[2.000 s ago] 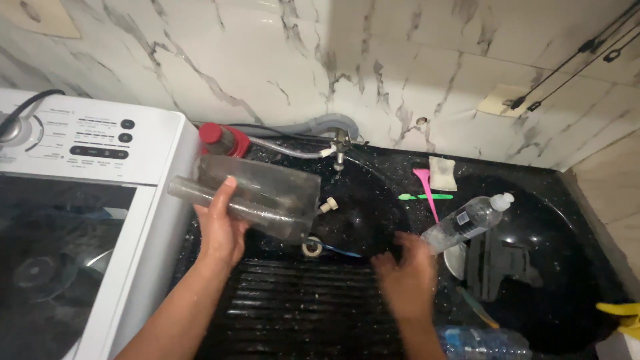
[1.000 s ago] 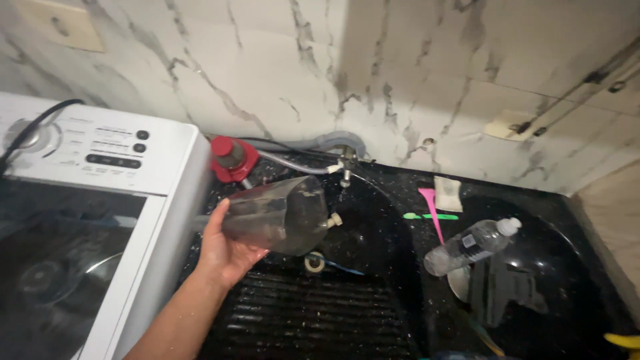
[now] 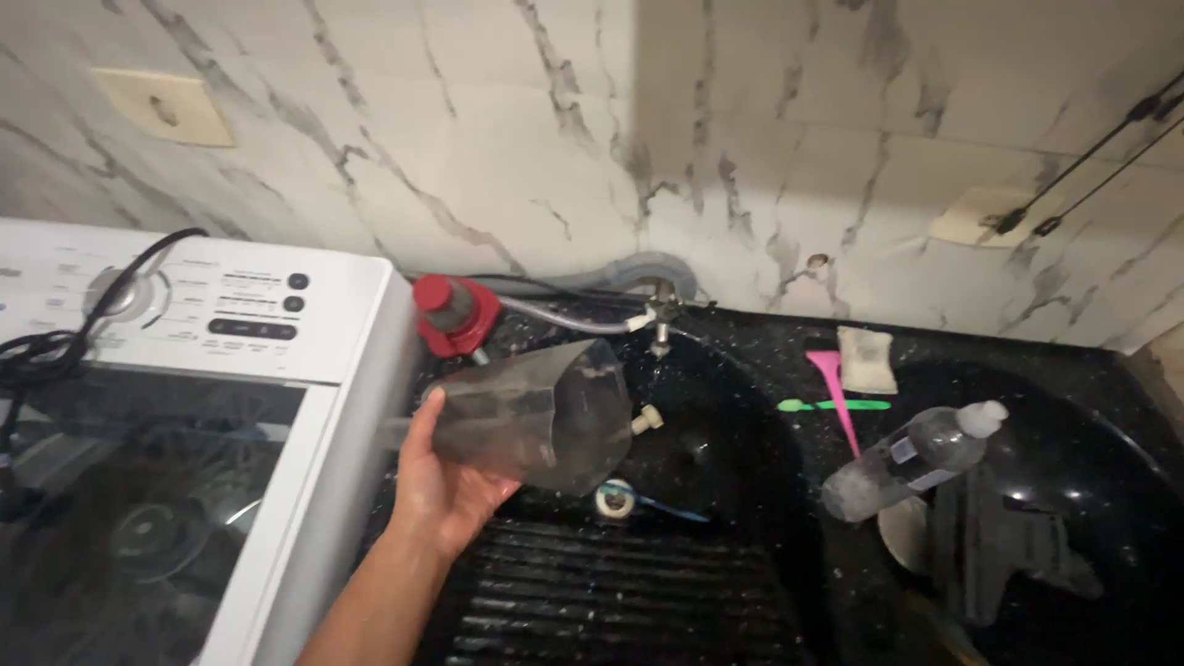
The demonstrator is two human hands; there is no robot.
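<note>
My left hand point(image 3: 444, 490) grips a clear, cloudy plastic container point(image 3: 527, 416) from below and behind, its wide open end tilted to the right over the black basin. A small cream-coloured knob or spigot point(image 3: 648, 420) shows beside the container's rim. Just above and to the right, a metal tap point(image 3: 662, 314) lets out a thin trickle of water. Below the container, a round white ring point(image 3: 614, 499) and a blue brush or stick point(image 3: 675, 511) lie at the head of the ribbed washboard point(image 3: 610, 592). My right hand is out of view.
A white washing machine point(image 3: 356, 268) stands at left, a red-based device point(image 3: 453, 319) behind it. At right are a pink tool point(image 3: 837, 398), a green toothbrush point(image 3: 846, 405), a sponge point(image 3: 868, 361), a clear bottle point(image 3: 906, 462) and a dark plastic part point(image 3: 990, 546) in another basin.
My right hand, seen near the bottle two seconds ago, has left the view. My left hand has kept hold of the container, whose open end has turned toward the right.
</note>
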